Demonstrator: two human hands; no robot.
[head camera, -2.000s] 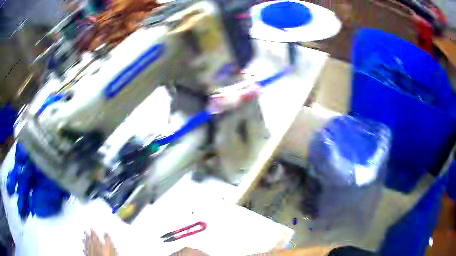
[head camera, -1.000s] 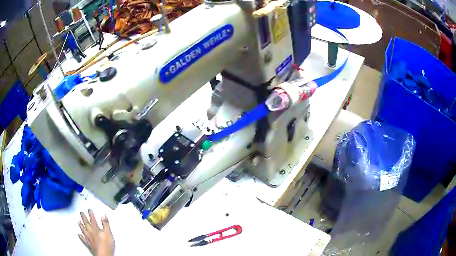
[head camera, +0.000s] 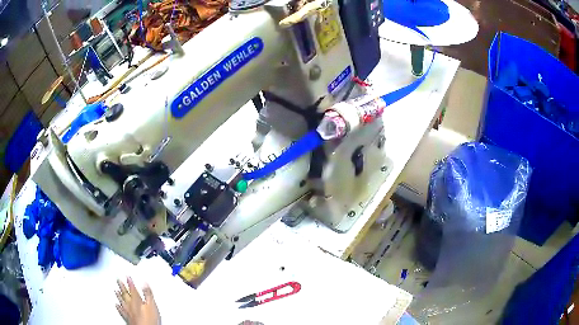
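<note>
My left hand (head camera: 138, 305) lies on the white tabletop at the bottom left, fingers spread, holding nothing. A sliver of what looks like my right hand (head camera: 251, 322) shows at the bottom edge; its fingers cannot be made out. Thread snips (head camera: 270, 294) with a red handle lie on the table between and above them. The cream sewing machine (head camera: 219, 120) stands in front. Blue binding tape (head camera: 286, 157) runs past the green dot into the black tape folder (head camera: 211, 197). A short blue tape end (head camera: 177, 270) shows beside the yellow piece (head camera: 192, 270) at the arm tip.
A heap of blue pieces (head camera: 70, 241) lies beyond the machine head at left. The tape reel (head camera: 452, 26) stands behind right. On the floor at right are a clear plastic bag (head camera: 476, 190) and a blue bin (head camera: 514, 152) holding blue pieces. The table edge (head camera: 368, 216) runs diagonally.
The view has swung and steadied, and the machine now shows sharply. My left hand stays on the table with fingers spread. The sliver at the bottom edge shows again after being absent one second ago.
</note>
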